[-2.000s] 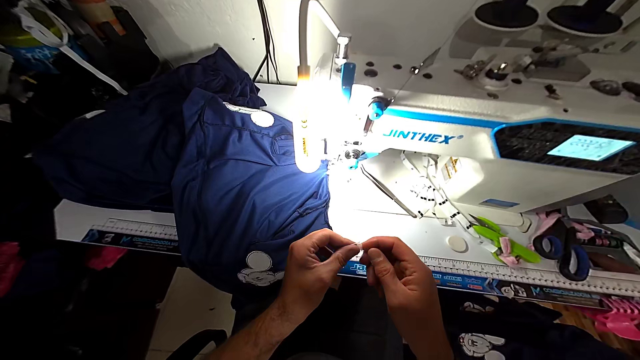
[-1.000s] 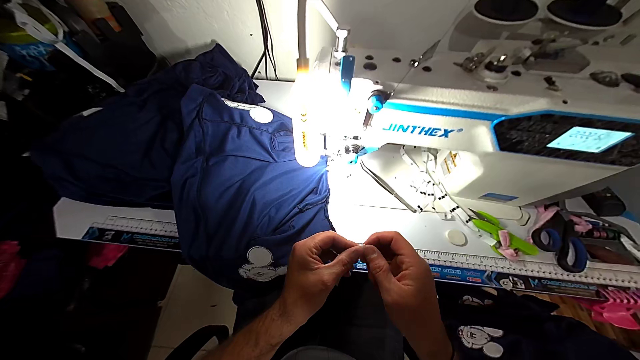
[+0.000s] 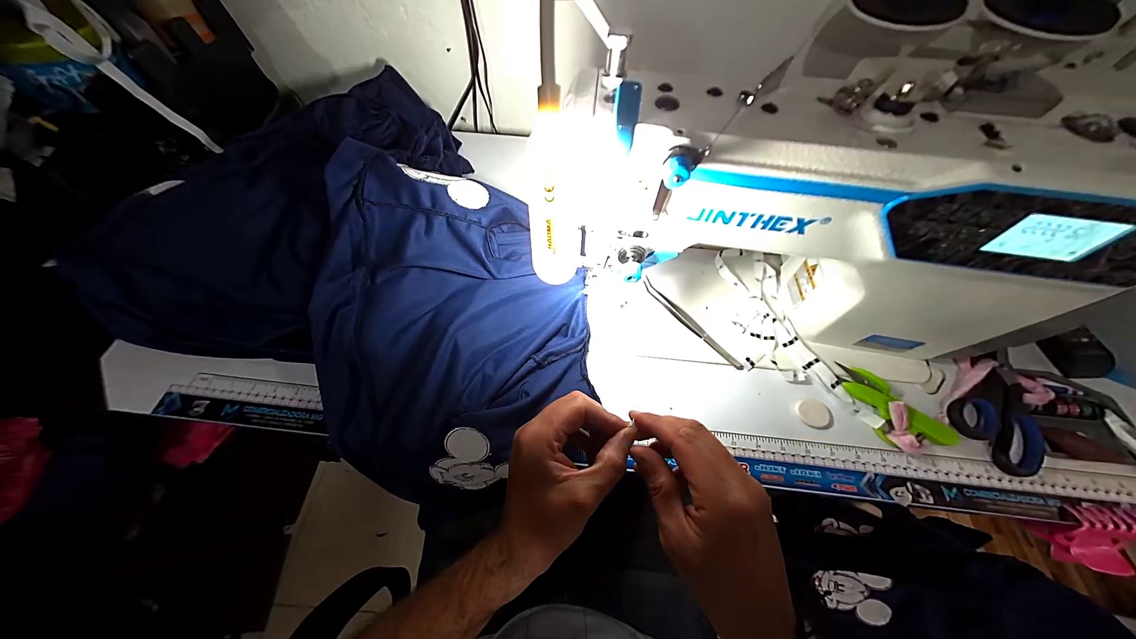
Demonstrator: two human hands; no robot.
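Observation:
My left hand (image 3: pixel 568 470) and my right hand (image 3: pixel 701 497) meet in front of the table edge. The left thumb and fingertip pinch a tiny pale item (image 3: pixel 631 426), too small to name. My right fingers are bent close beside it; whether they grip it too cannot be told. To their left, navy fabric (image 3: pixel 435 293) with white cartoon prints lies over the table, its edge near the needle area of a white and blue sewing machine (image 3: pixel 799 213). A bright lamp (image 3: pixel 555 222) shines beside the needle, which is lost in glare.
Metal tweezers (image 3: pixel 692 324), a measuring tape (image 3: pixel 772 328), a round pale disc (image 3: pixel 813 414), green-handled snips (image 3: pixel 896 408) and dark-handled scissors (image 3: pixel 998 426) lie under and beside the machine arm. A ruler strip (image 3: pixel 887 461) runs along the front edge. More printed navy fabric (image 3: pixel 852 590) is at lower right.
My right fingertips have come slightly away from the left ones, opening a small gap between them. The fabric by the machine has stayed in place.

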